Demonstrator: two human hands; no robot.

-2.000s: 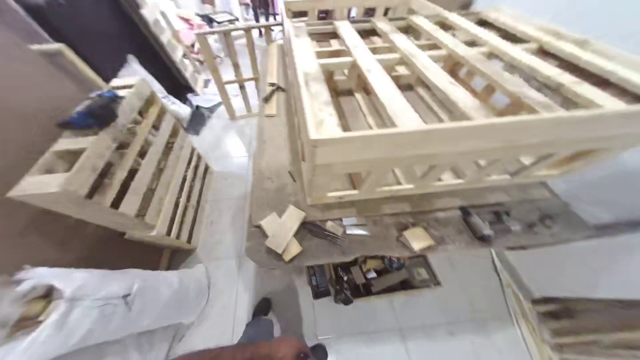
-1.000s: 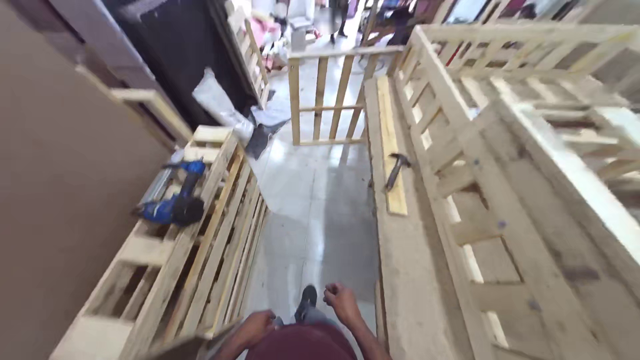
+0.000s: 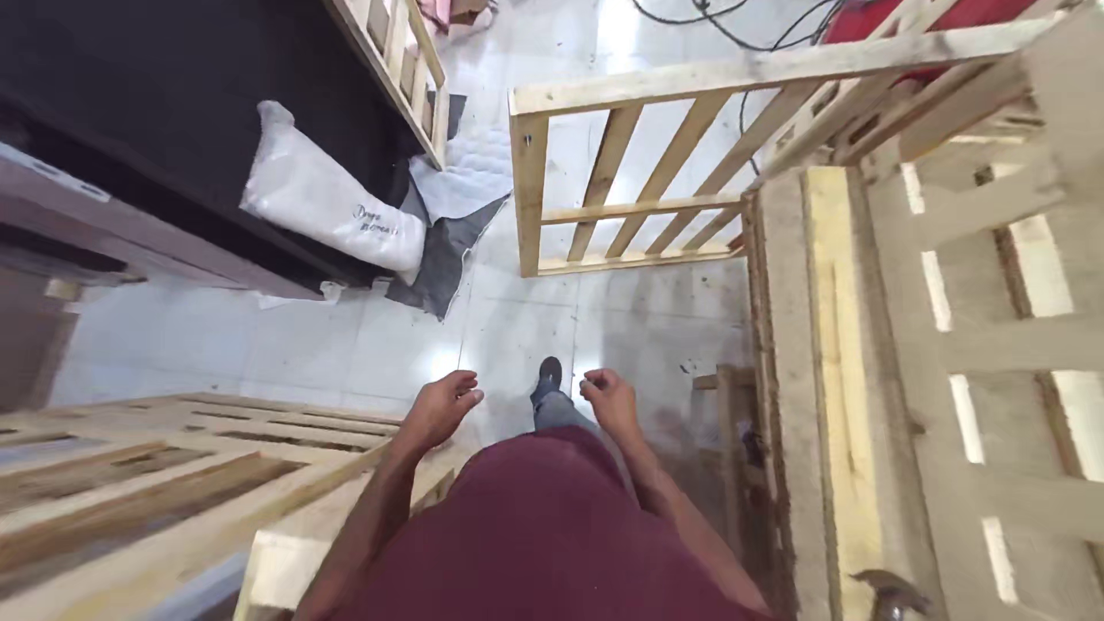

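My left hand [image 3: 442, 407] hangs in the air with bent fingers and holds nothing; the slatted wooden frame [image 3: 198, 466] at the lower left is nearest to it. My right hand [image 3: 611, 398] is also empty, fingers loosely curled, left of the long workbench [image 3: 789, 371]. On that bench lies a pale wooden board [image 3: 841, 362], with a claw hammer [image 3: 893, 591] at its near end, partly cut off by the view's edge. Ahead stands an upright slatted wooden panel [image 3: 638, 172].
A white wrapped bundle [image 3: 332, 203] and grey cloth [image 3: 444, 259] lie at the upper left, beside another slatted frame [image 3: 397, 60]. Black cables [image 3: 733, 34] run over the tiled floor ahead. A large slatted wooden structure [image 3: 983, 345] takes up the right side.
The view has swung and moved forward along the passage. The upright panel and white bundle now appear nearer. The blue power tool seen on the left frame earlier is out of view.
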